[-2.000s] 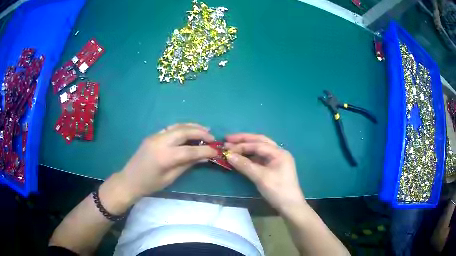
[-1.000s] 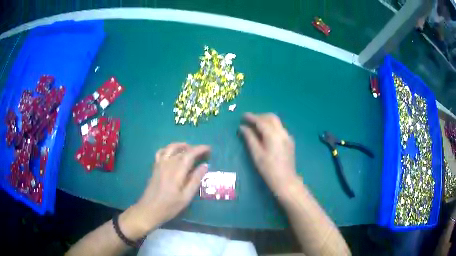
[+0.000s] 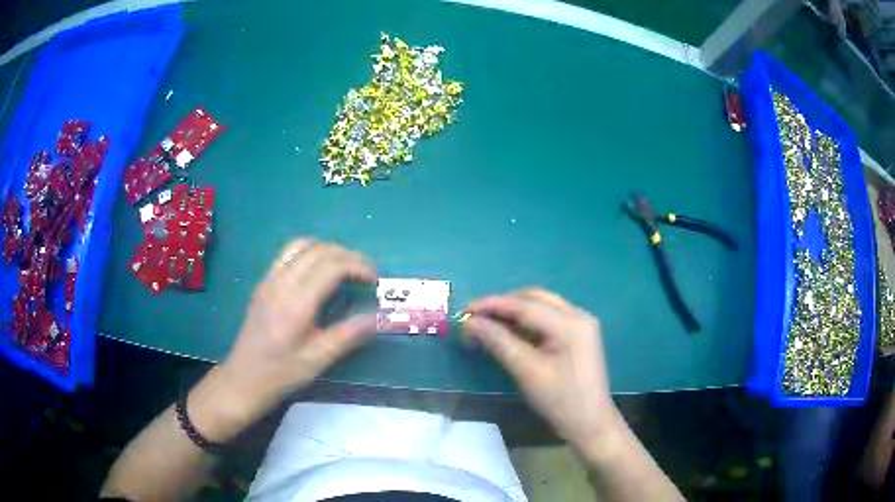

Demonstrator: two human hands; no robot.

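Note:
A red circuit board [image 3: 413, 307], pale with glare on its upper part, lies flat on the green tabletop in front of me. My left hand [image 3: 304, 316] is at its left edge, thumb and fingers apart, holding nothing that I can see. My right hand [image 3: 540, 355] is just right of the board and pinches a small yellow-silver component [image 3: 462, 318] between its fingertips. A loose heap of yellow-silver components [image 3: 391, 113] lies farther back in the middle of the table.
Overlapping red boards [image 3: 179, 240] lie at left, beside a blue bin [image 3: 132, 88] of red boards. Open cutting pliers [image 3: 668, 260] lie at right. A long blue bin [image 3: 767, 235] of components stands at far right, with a small red piece [image 3: 734, 108] beside its top. A pale rail [image 3: 589, 27] runs behind.
My right hand has come back from near the heap to the board's right side, now with a component in its fingertips. My left hand stays at the board's left. The camera view has shifted.

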